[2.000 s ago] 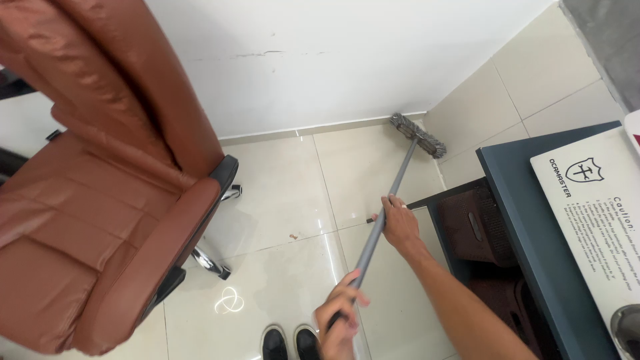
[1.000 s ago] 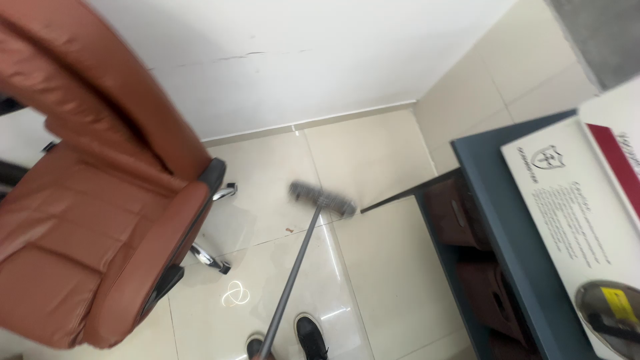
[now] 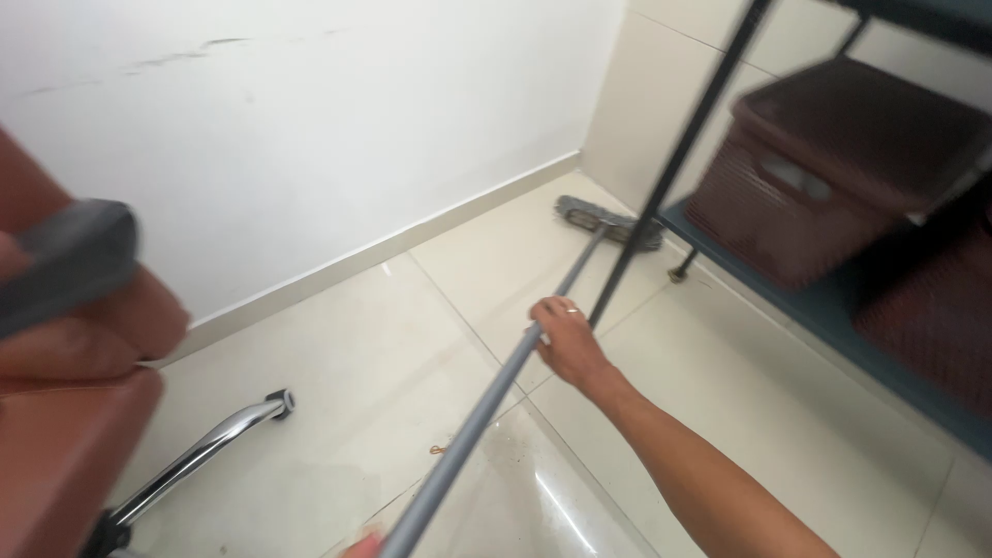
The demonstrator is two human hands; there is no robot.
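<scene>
My right hand (image 3: 570,341), with a ring on one finger, is closed around the middle of a grey pole (image 3: 488,403). The pole runs up to a grey fringed mop head (image 3: 608,223), which lies on the tiles near the corner, partly behind a black shelf post. At the bottom edge only a small, blurred part of my left hand (image 3: 364,545) shows beside the lower pole; its grip is mostly out of view. Small debris (image 3: 438,449) lies on the floor left of the pole.
A brown leather chair (image 3: 77,434) with a chrome leg (image 3: 209,449) and caster stands at left. On the right, a dark metal shelf (image 3: 821,325) holds brown lidded baskets (image 3: 783,194). White wall and skirting (image 3: 372,254) run behind; the tiles show some dirt.
The mop head has moved from mid-floor to near the corner by the shelf. My right hand, out of view one second ago, shows on the pole. The view has swung lower and closer.
</scene>
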